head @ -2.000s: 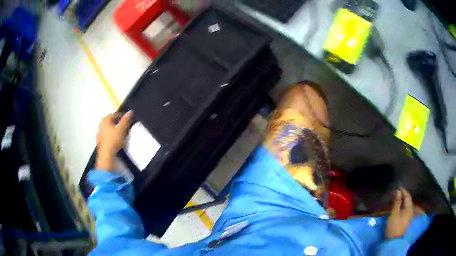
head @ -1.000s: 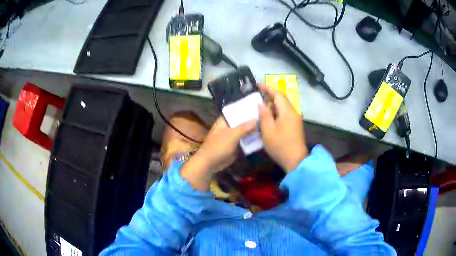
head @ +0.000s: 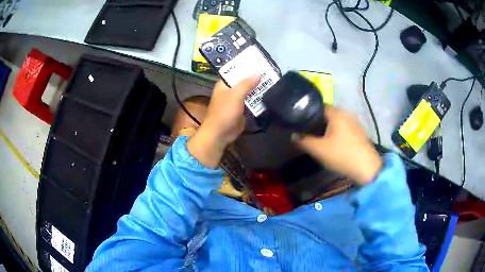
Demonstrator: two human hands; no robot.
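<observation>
My left hand (head: 226, 114) holds a dark smartphone (head: 220, 51) by its lower part, back side up, with the camera cluster at the upper left. A white barcode label (head: 249, 74) covers much of its back. My right hand (head: 340, 143) grips a black barcode scanner (head: 298, 103). The scanner's bulbous head is close to the phone's lower right end and overlaps it in view; I cannot tell whether they touch. The scanner's handle is mostly hidden by my hand.
Phones with yellow cards lie on the bench behind my left hand (head: 205, 33) and at right (head: 420, 123). A loose yellow card (head: 322, 85) lies behind the scanner. A black tray (head: 127, 24) is at rear left, stacked trays (head: 80, 138) beside my knees, a mouse (head: 412, 38) at rear right.
My right hand has left the phone and taken the scanner from the bench, bringing it over beside the phone. My left hand now holds the phone alone, slightly higher, with its label exposed.
</observation>
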